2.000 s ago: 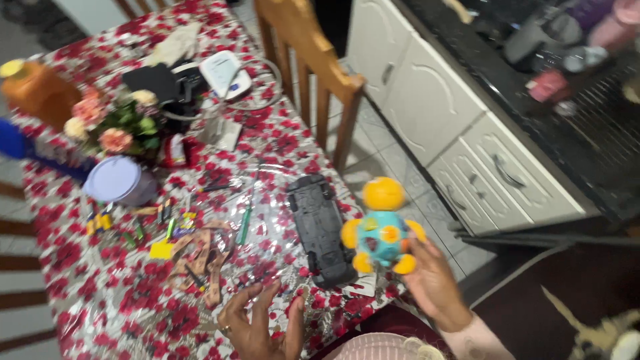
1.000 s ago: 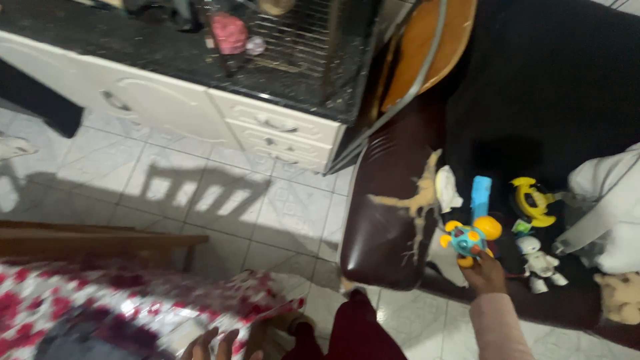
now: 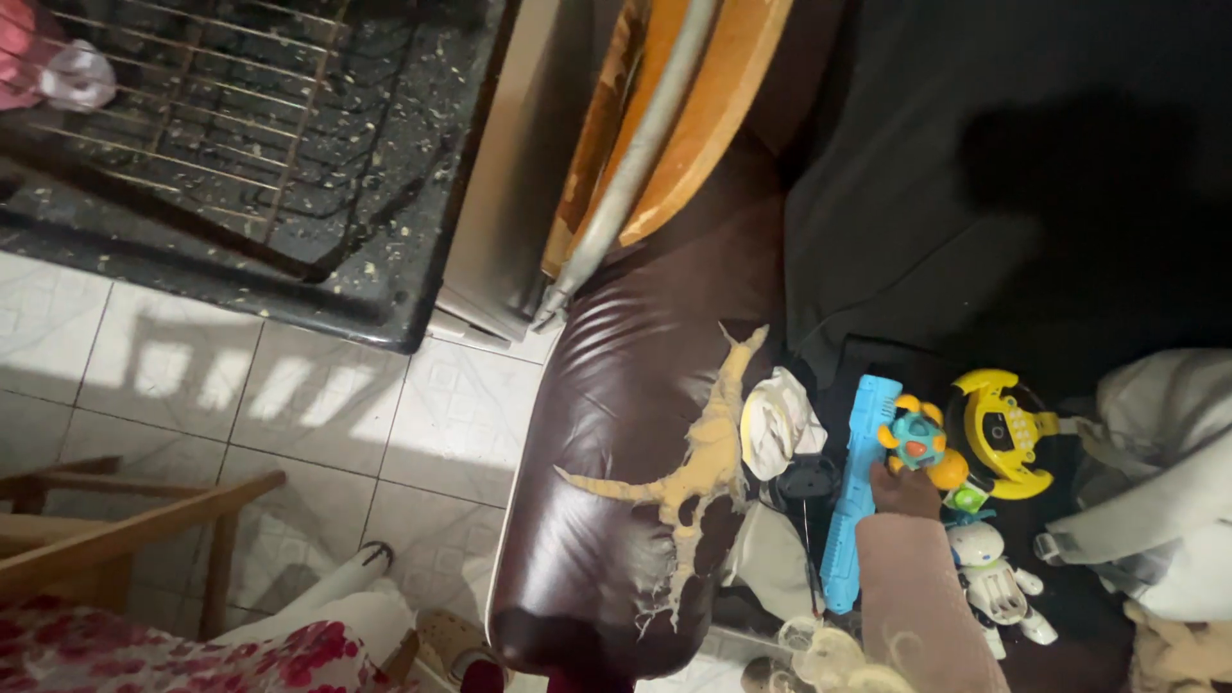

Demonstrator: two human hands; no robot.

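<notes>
My right hand point(image 3: 905, 491), in a pink sleeve, is at a teal and orange toy point(image 3: 916, 438) over the dark sofa seat; its fingers are partly hidden, so whether it still grips the toy is unclear. The toy lies against a light-blue plastic toy point(image 3: 857, 496). Just right of it is a yellow toy steering wheel point(image 3: 1003, 433), with a small green toy point(image 3: 966, 497) below the wheel. A white toy robot point(image 3: 996, 587) lies beside my sleeve. My left hand is out of view.
The brown sofa armrest point(image 3: 616, 462) has torn covering. A grey bag point(image 3: 1155, 481) lies at the right. Wooden boards point(image 3: 712, 106) lean behind the armrest. A black counter point(image 3: 385, 231) with a wire rack stands upper left, a wooden chair point(image 3: 144, 529) and floral tablecloth point(image 3: 173, 645) lower left.
The view has swung from the table to the sofa. My right hand has carried the teal and orange toy from beside the table to the sofa seat. My left hand has left the view.
</notes>
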